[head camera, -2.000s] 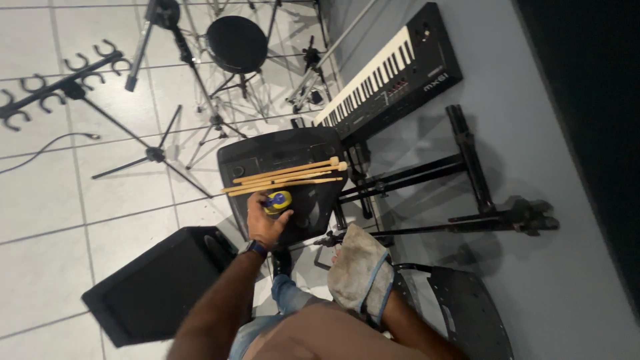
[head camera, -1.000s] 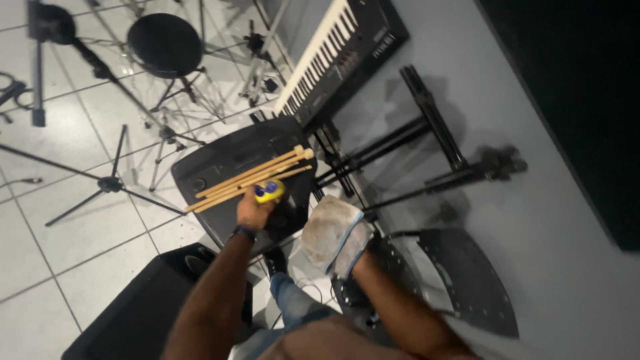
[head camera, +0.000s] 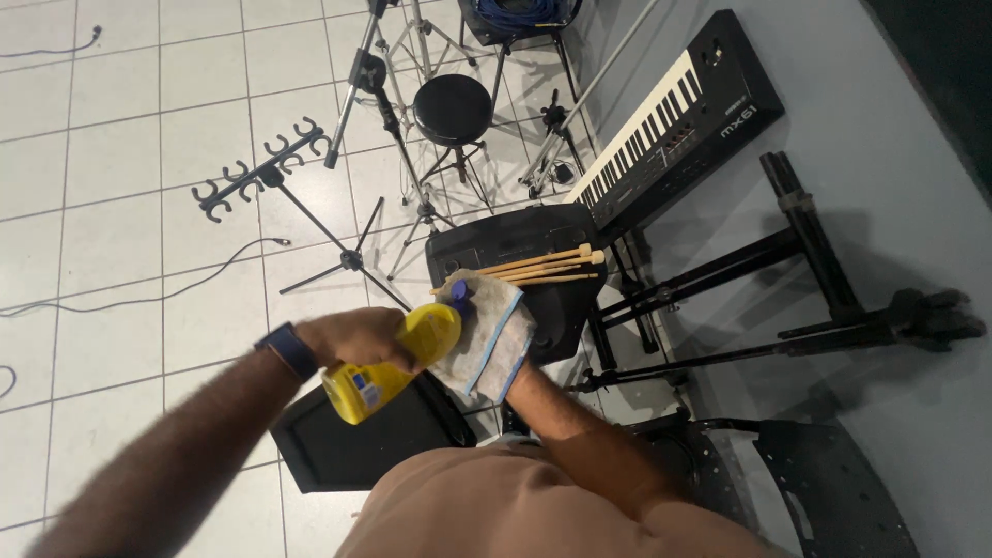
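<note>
My left hand (head camera: 360, 339) grips a yellow plastic bottle (head camera: 384, 372) by its middle. The bottle lies tilted, its blue cap (head camera: 460, 291) over the cloth. A grey-white cloth with blue stripes (head camera: 488, 325) covers my right hand, whose fingers are hidden under it. Just beyond the cloth, several wooden drumsticks and mallets (head camera: 542, 268) lie on a black speaker-like case (head camera: 508, 230); the cloth hides their left ends.
A Yamaha keyboard (head camera: 674, 132) and black stand legs (head camera: 814, 240) are at the right. Ahead are a round black stool (head camera: 452, 109) and a rack stand with hooks (head camera: 267, 174). A black floor speaker (head camera: 372, 442) sits below the bottle, and a perforated black chair (head camera: 829, 480) at lower right.
My left hand has picked the yellow bottle up from near the drumsticks and brought it to the cloth. The cloth-covered right hand has moved in to meet it, in front of the sticks.
</note>
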